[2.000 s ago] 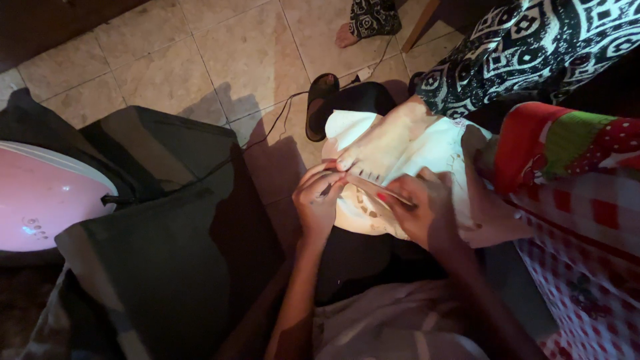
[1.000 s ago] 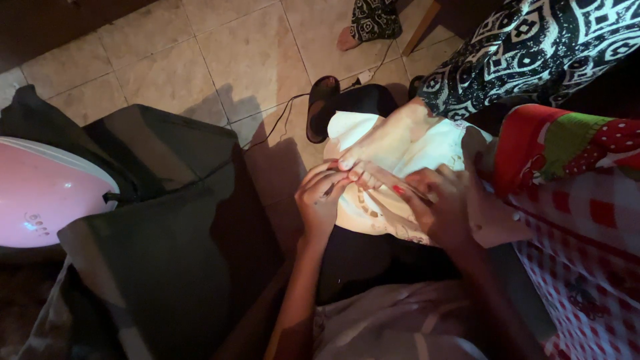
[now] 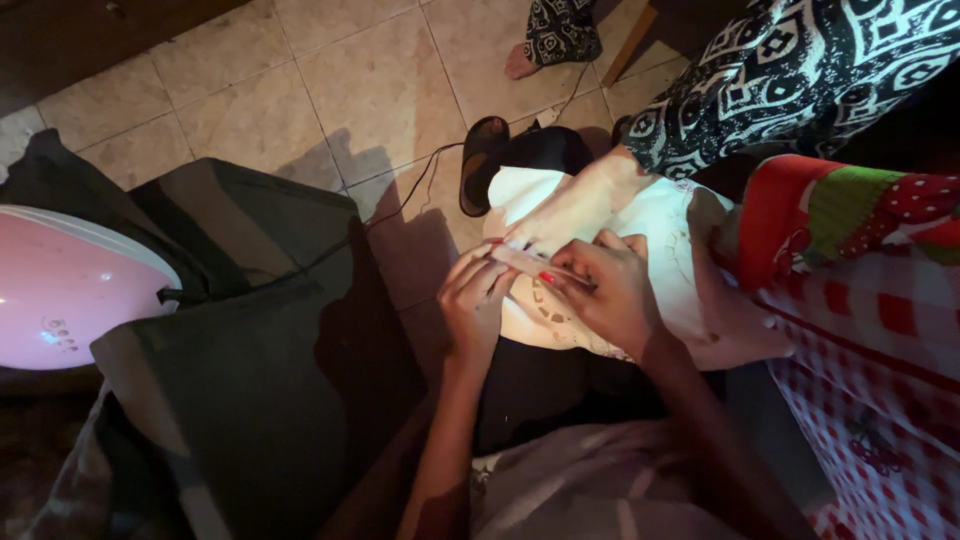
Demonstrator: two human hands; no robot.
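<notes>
Another person's bare foot [image 3: 574, 206] rests on a white cloth with cutout patterns [image 3: 664, 225] over my lap. At its toes, my left hand [image 3: 476, 289] has its fingers bent around a toe. My right hand [image 3: 611, 289], with red nail polish, grips a long flat nail file [image 3: 529, 262], whose far end lies against the toes beside my left fingertips. Dark marks show on the toenails. The exact contact between file and nail is too small to tell.
A dark box-like piece [image 3: 277, 405] and a glossy pink rounded device [image 3: 75, 292] are at the left. A dark sandal [image 3: 484, 165] and a thin cable [image 3: 420, 184] lie on the tiled floor. Red checkered cloth [image 3: 862, 322] hangs at the right, near the person's patterned trousers [image 3: 757, 82].
The file and my right hand have shifted slightly at the toes. My left hand stays by the toes, and the foot remains on the cloth.
</notes>
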